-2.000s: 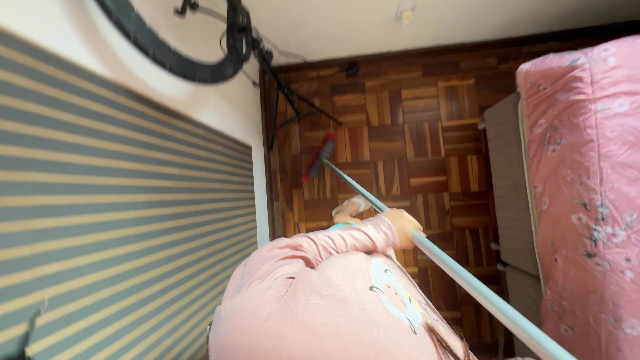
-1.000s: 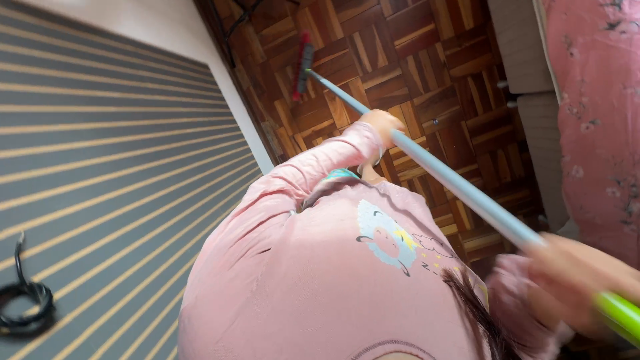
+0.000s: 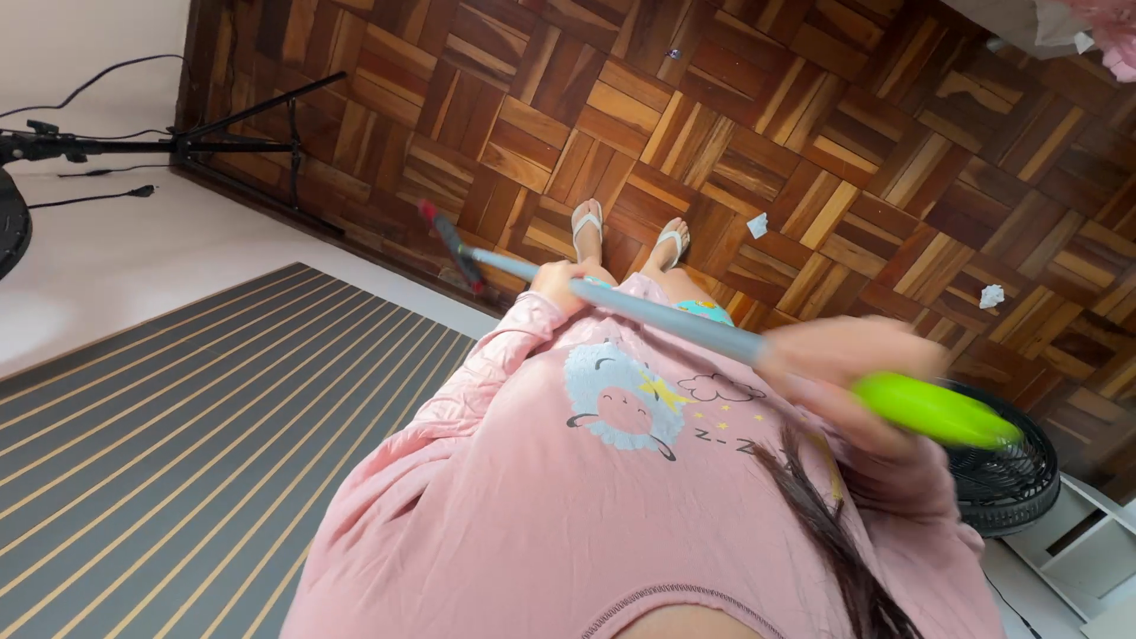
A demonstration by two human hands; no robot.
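Note:
My left hand [image 3: 559, 288] grips the pale blue pole of a broom [image 3: 657, 311] low down, in front of my pink shirt. Blurred by motion, my right hand [image 3: 848, 368] is closed round the upper pole, just below its bright green end grip [image 3: 936, 413]. The broom's head [image 3: 451, 247], dark with red ends, is at the left beside the wall's foot. Crumpled white paper scraps [image 3: 757, 225] [image 3: 991, 296] lie on the parquet floor [image 3: 612, 106], to the right of my feet in light flip-flops.
A black tripod stand [image 3: 235, 146] and cables are by the wall at upper left. A grey slatted panel [image 3: 222, 426] fills the lower left. At lower right stand a black fan [image 3: 1003, 479] and a white shelf unit [image 3: 1083, 541]. A small scrap [image 3: 674, 54] lies on the floor above.
The view has swung a lot, bringing the fan, paper scraps and my feet into sight. Both hands stay on the broom pole, as one second ago.

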